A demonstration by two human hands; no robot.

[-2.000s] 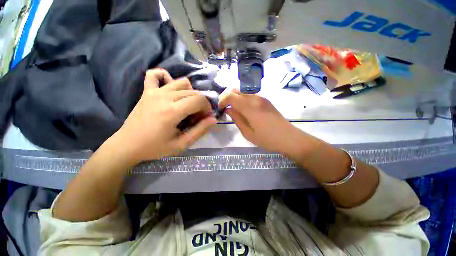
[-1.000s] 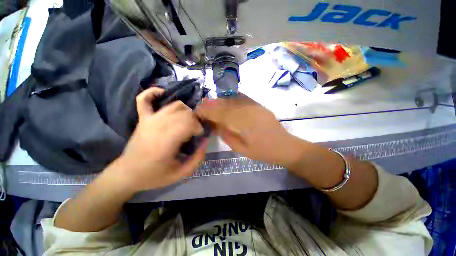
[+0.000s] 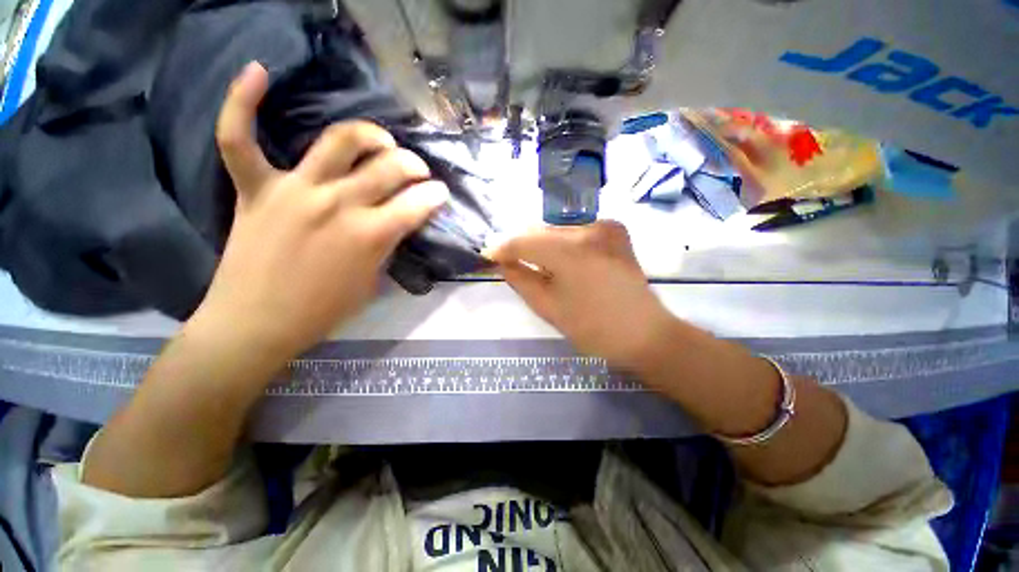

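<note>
The dark grey garment piece (image 3: 112, 168) lies bunched at the left, its edge reaching towards the needle area (image 3: 516, 132). My left hand (image 3: 318, 223) is on the cloth, index finger raised and the other fingers bent over it. My right hand (image 3: 581, 279) pinches the cloth's corner between thumb and fingertips, just in front of the machine's foot area. A dark guard (image 3: 572, 179) hangs just behind my right hand. The exact needle contact with the cloth is lost in the lamp's glare.
The white machine head with blue JACK lettering (image 3: 905, 78) spans the back. Right of the needle lie pale blue-white scraps (image 3: 682, 170), an orange-yellow bag (image 3: 810, 156) and a slim black pen or snips (image 3: 812, 209). A ruler strip (image 3: 469, 373) runs along the front edge.
My left hand has shifted left and opened over the cloth. The bunched edge now lies flatter, stretched between the hands. My right hand has moved slightly right, still pinching. The whole view has shifted.
</note>
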